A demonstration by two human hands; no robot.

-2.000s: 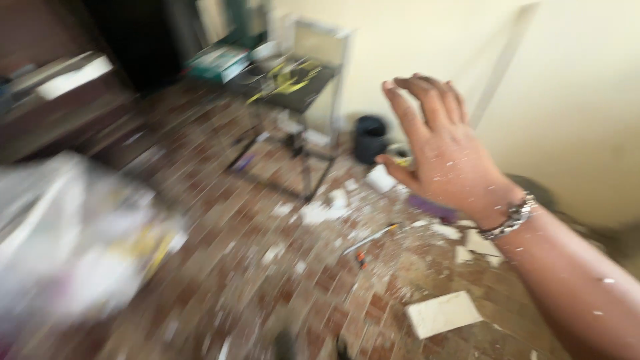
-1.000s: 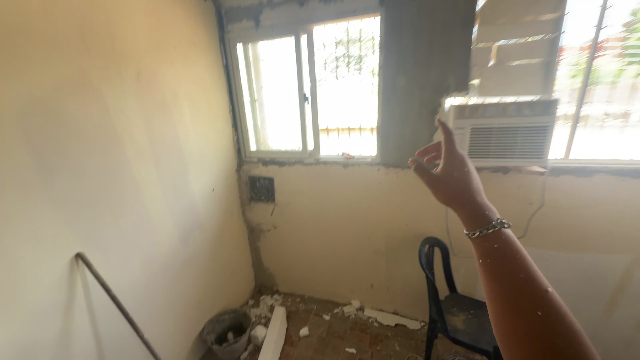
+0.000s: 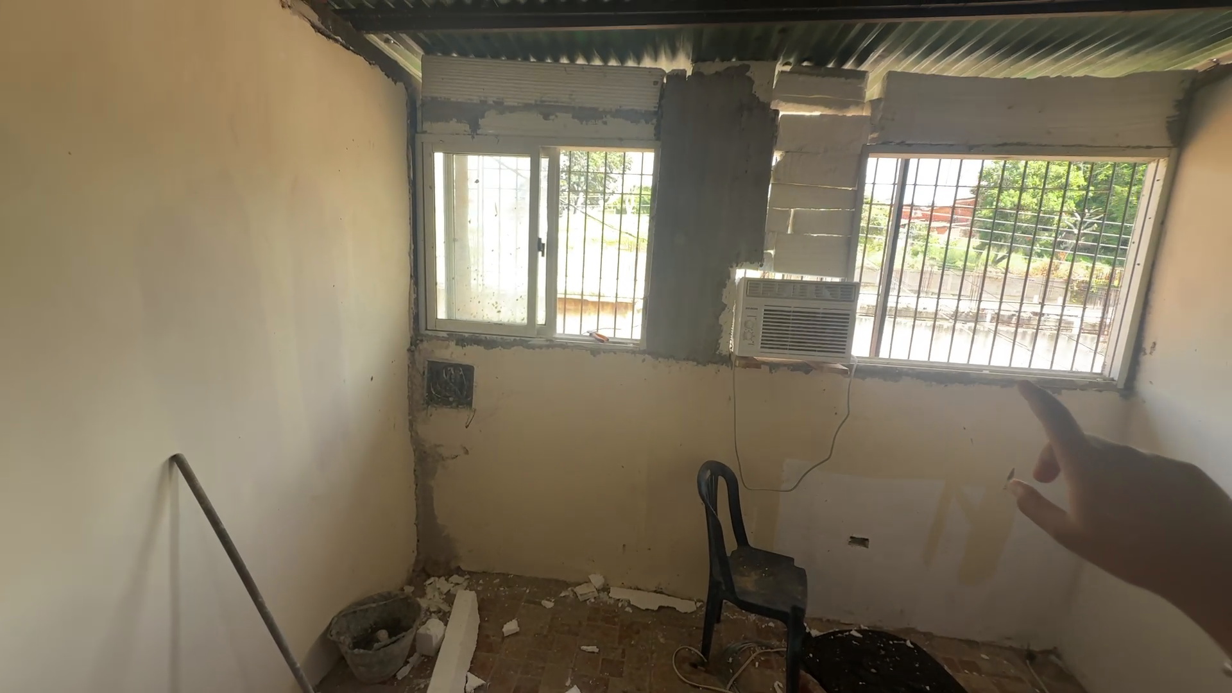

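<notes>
My right hand (image 3: 1107, 491) is raised at the right of the view, index finger extended toward the barred window (image 3: 1001, 260) and thumb apart from it; it holds nothing. Left of the hand, a white window air conditioner (image 3: 797, 320) sits in the wall opening, its cord (image 3: 799, 486) hanging in a loop. A sliding window (image 3: 491, 241) with a partly open pane is farther left, with a small orange-tipped tool (image 3: 599, 337) on its sill. My left hand is out of view.
A black plastic chair (image 3: 765, 577) stands near the back wall beside a dark round thing (image 3: 876, 664) on the floor. A dirty bucket (image 3: 373, 640), a white strip (image 3: 456, 645) and broken rubble (image 3: 582, 589) lie at the left corner. A pole (image 3: 236, 568) leans on the left wall.
The view has swung up from the littered floor to the windows. Since one second ago, my right hand has moved from beside the air conditioner to lower right, below the barred window.
</notes>
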